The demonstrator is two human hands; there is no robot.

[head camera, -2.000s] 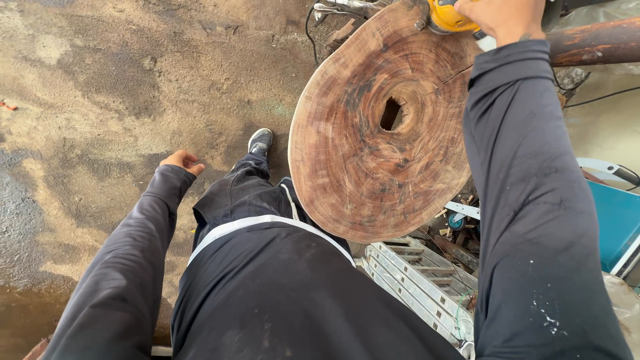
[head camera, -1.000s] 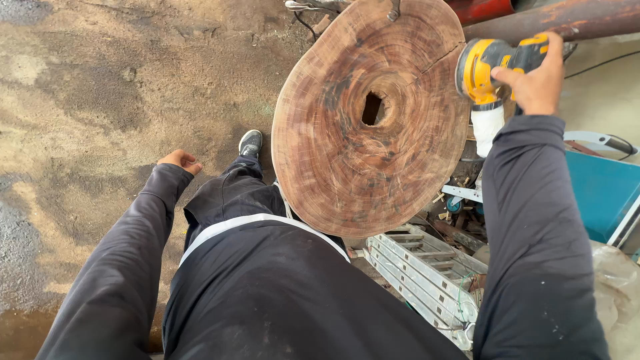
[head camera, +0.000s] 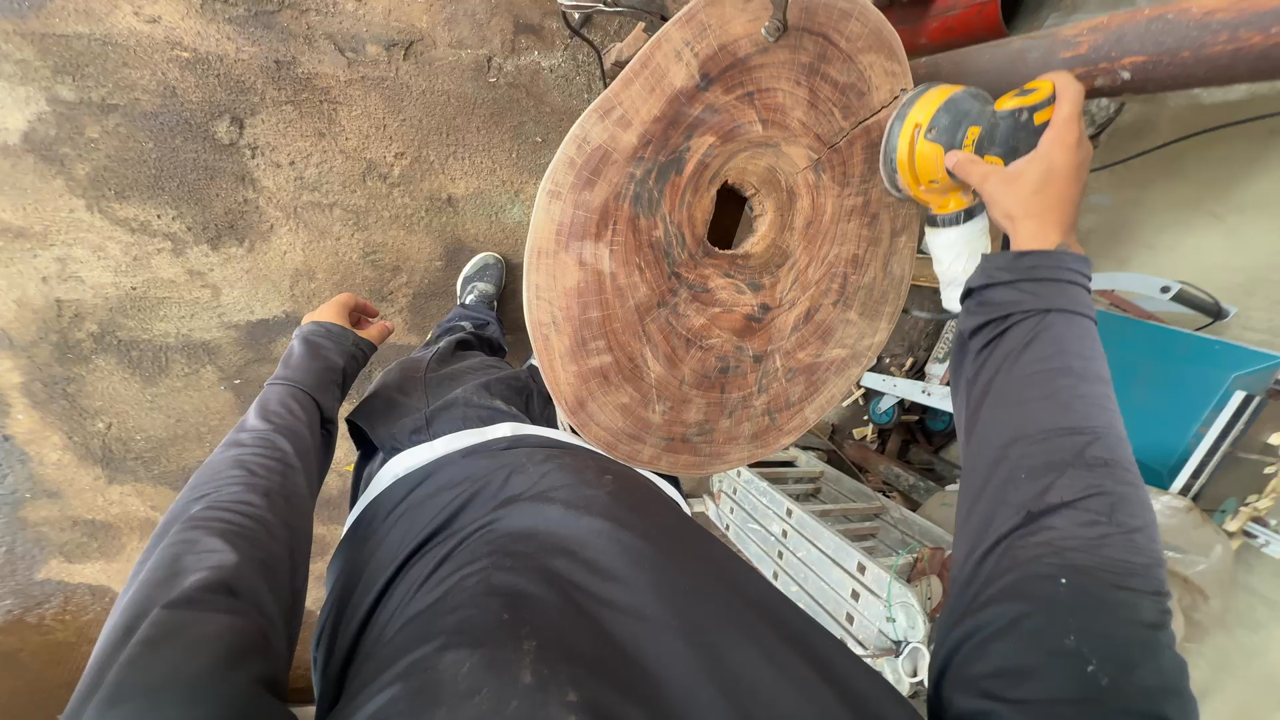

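Observation:
My right hand (head camera: pixel 1040 180) is closed around a yellow and black DeWalt random orbital sander (head camera: pixel 945 145), with a white wrapped dust port pointing toward me. The sander's pad is tilted up on edge at the right rim of a large round wood slab (head camera: pixel 640 300); whether it touches is hard to tell. A dark hole goes through the slab's middle, and a crack runs from near it to the right rim. My left hand (head camera: pixel 350 317) hangs over the ground left of the slab, fingers loosely curled, with nothing visible in it.
A rusty metal pipe (head camera: pixel 1120 50) crosses the upper right, near a red cylinder (head camera: pixel 940 25). An aluminium ladder (head camera: pixel 800 560) lies below the slab. Right of it are wood scraps and a teal box-like object (head camera: pixel 1180 390). A dark cable (head camera: pixel 1190 135) runs behind my right hand.
My right hand has moved the sander from the slab's top edge down to its right rim. The left hand stays in much the same place.

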